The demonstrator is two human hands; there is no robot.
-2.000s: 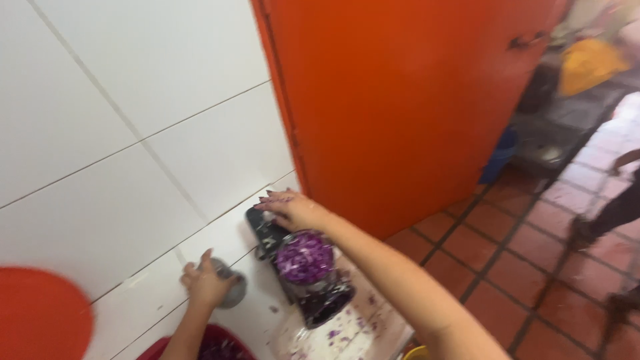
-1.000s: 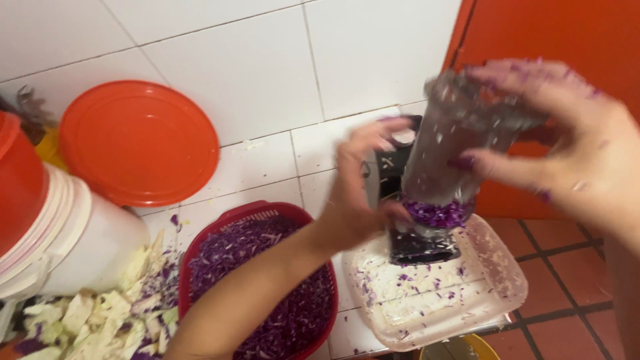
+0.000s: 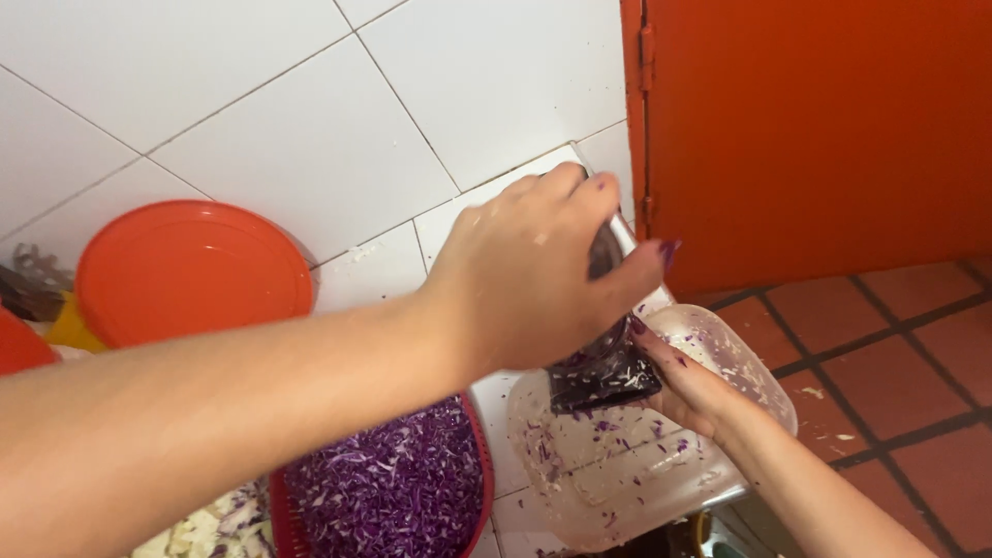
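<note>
My left hand (image 3: 535, 271) reaches across from the left over the top of a dark food-processing machine (image 3: 608, 380), fingers bent around a part that it mostly hides. My right hand (image 3: 682, 384) touches the machine's lower right side, its thumb against the dark base; its other fingers are hidden. The machine stands over a translucent plastic tub (image 3: 573, 496) flecked with purple and pale shreds. Left of the tub, a dark red plastic basket (image 3: 486, 465) holds shredded purple cabbage (image 3: 387, 480).
A round orange-red lid (image 3: 194, 271) leans against the tiled wall (image 3: 287, 132). Pale cabbage pieces (image 3: 225, 527) lie at the lower left. An orange door (image 3: 814, 139) borders the counter on the right, above a red tiled floor (image 3: 891, 372).
My left hand has moved onto the top of the machine. My right hand, which was around the upper cylinder a second ago, is now low at the machine's side.
</note>
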